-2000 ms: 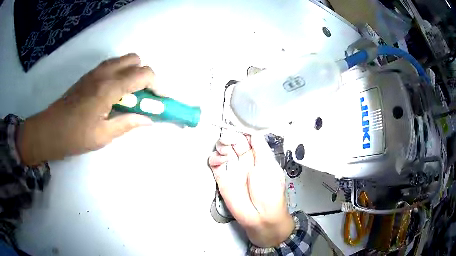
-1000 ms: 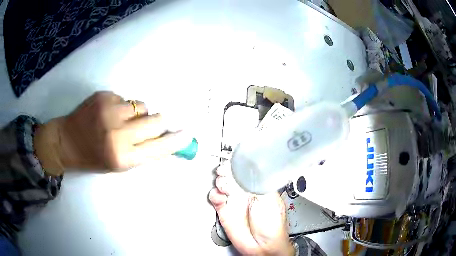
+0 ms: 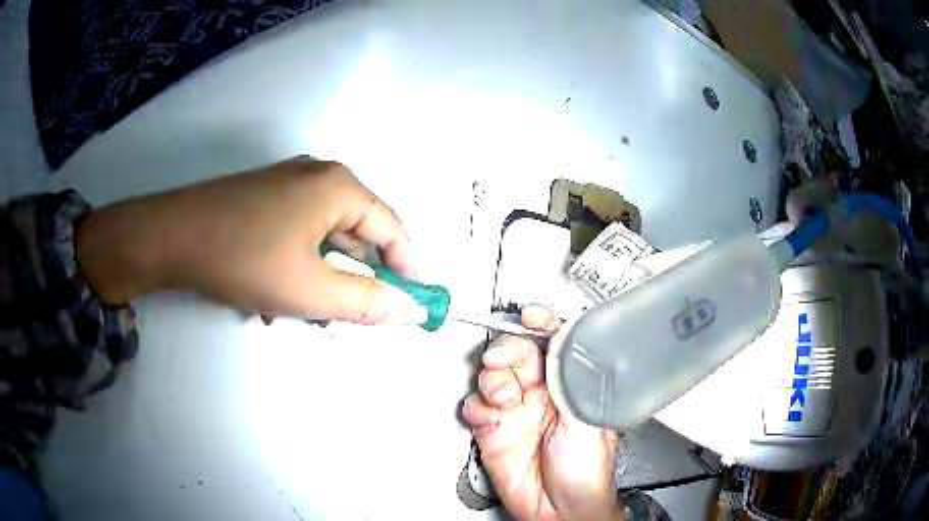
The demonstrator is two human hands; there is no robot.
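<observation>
My left hand (image 3: 295, 244) grips the green screwdriver handle (image 3: 431, 305). Its thin metal shaft (image 3: 484, 321) points right and reaches the fingertips of my right hand (image 3: 520, 417). My right hand is palm up with curled fingers, beside the head of the white JUKI sewing machine (image 3: 713, 397). A translucent rounded piece (image 3: 652, 346) on the machine hides the screwdriver tip and part of my right fingers. I cannot tell whether they pinch the shaft or a small part.
Navy printed cloth (image 3: 132, 61) lies at the upper left. A printed white label (image 3: 611, 259) and an opening in the bed show behind the machine head. A blue hose (image 3: 815, 229) joins the translucent piece. Dark clutter lines the right edge.
The view has shifted, with the machine now farther right. My left hand has changed its hold on the screwdriver and moved nearer my right hand. The shaft now shows clearly between them.
</observation>
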